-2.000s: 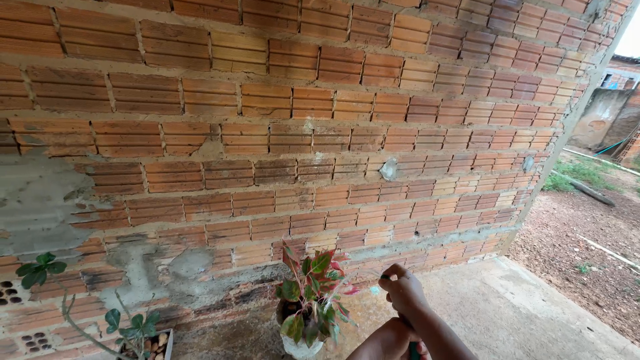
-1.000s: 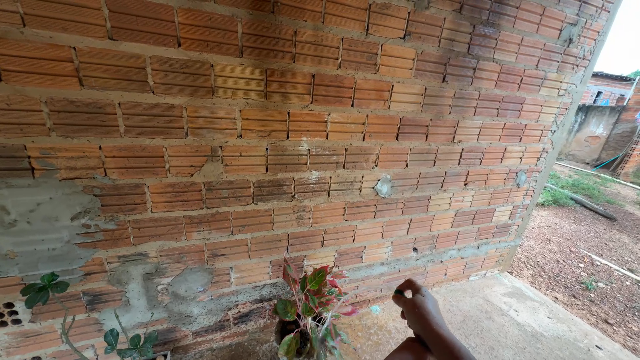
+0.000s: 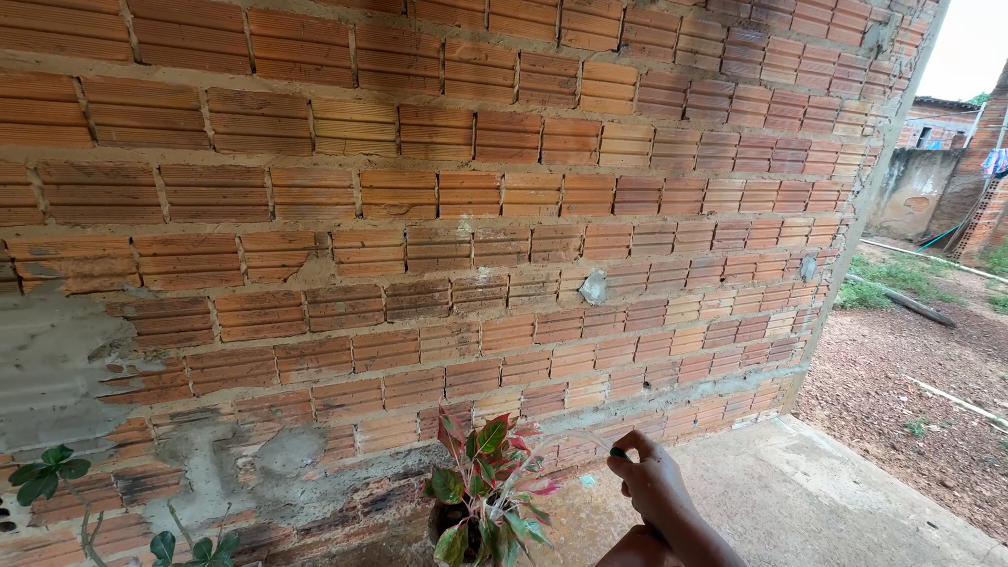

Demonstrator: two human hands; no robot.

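On the lower right, my right hand (image 3: 650,472) is raised with its fingers closed around a small dark green object (image 3: 620,453), possibly a hose end. A faint clear arc, either water or thin tubing, runs from it toward a potted plant (image 3: 492,472) with red, pink and green leaves, left of the hand. The plant's dark pot (image 3: 442,516) is partly hidden by leaves. Below my right wrist, at the bottom edge, is what looks like part of my left hand (image 3: 634,549); its fingers and anything in them are out of sight.
A hollow-brick wall (image 3: 472,299) with cement patches (image 3: 55,362) rises behind the plant. Another green-leaved plant (image 3: 49,475) stands at lower left. A concrete floor (image 3: 756,488) borders reddish gravel ground (image 3: 890,394) on the right, where a log (image 3: 906,299) lies.
My right hand stays raised beside the potted plant, with its wrist and fingers slightly shifted. The lower hand, with something green by it two seconds ago, now shows less.
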